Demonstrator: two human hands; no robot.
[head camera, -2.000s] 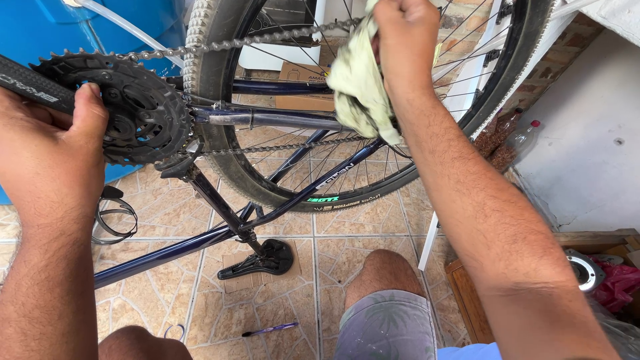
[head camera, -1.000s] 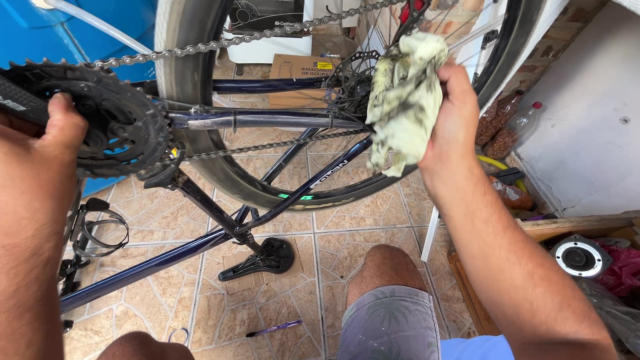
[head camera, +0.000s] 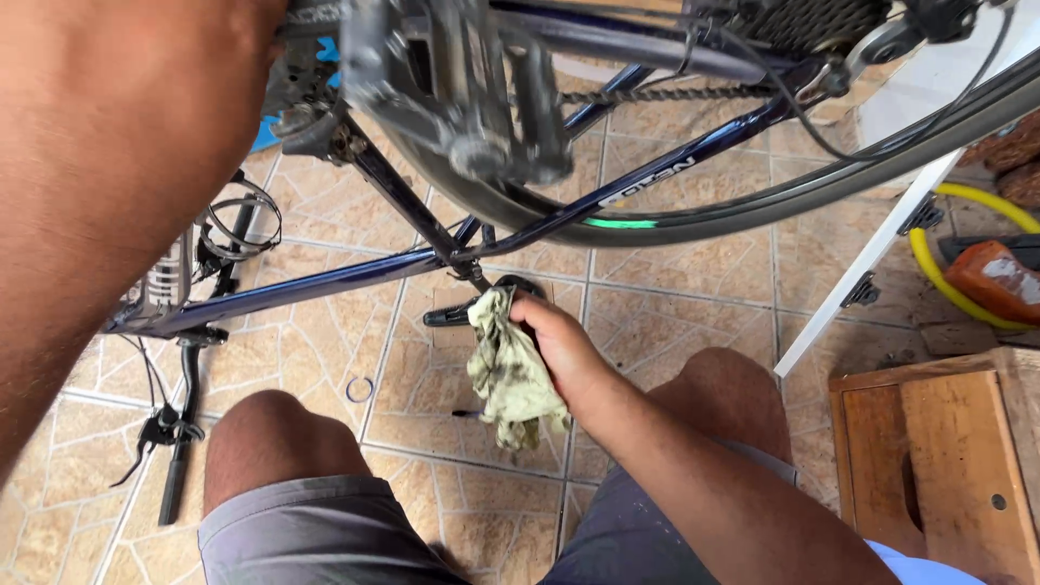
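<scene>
A dark blue bicycle frame (head camera: 650, 175) stands upside down over the floor, its saddle (head camera: 451, 315) low and its rear wheel (head camera: 707, 227) at the upper right. My right hand (head camera: 556, 337) holds a stained, pale green cloth (head camera: 512, 374) that hangs in front of the saddle. At the upper left my left hand (head camera: 219, 41) is beside the crank, its fingers mostly cut off or hidden. A blurred pedal (head camera: 471, 97) shows close to the camera. The chain (head camera: 666, 95) runs back toward the rear sprockets (head camera: 829, 32).
A wooden box (head camera: 951, 455) stands at the lower right, below a yellow hose (head camera: 934, 252) and an orange object (head camera: 995, 280). A white bar (head camera: 869, 260) slants beside the wheel. The handlebar (head camera: 175, 479) reaches down at the left. A small ring (head camera: 359, 390) lies on the tiles.
My right hand has moved with the cloth from near the rear hub down to in front of the saddle. The pedal has come into view. The view has shifted downward.
</scene>
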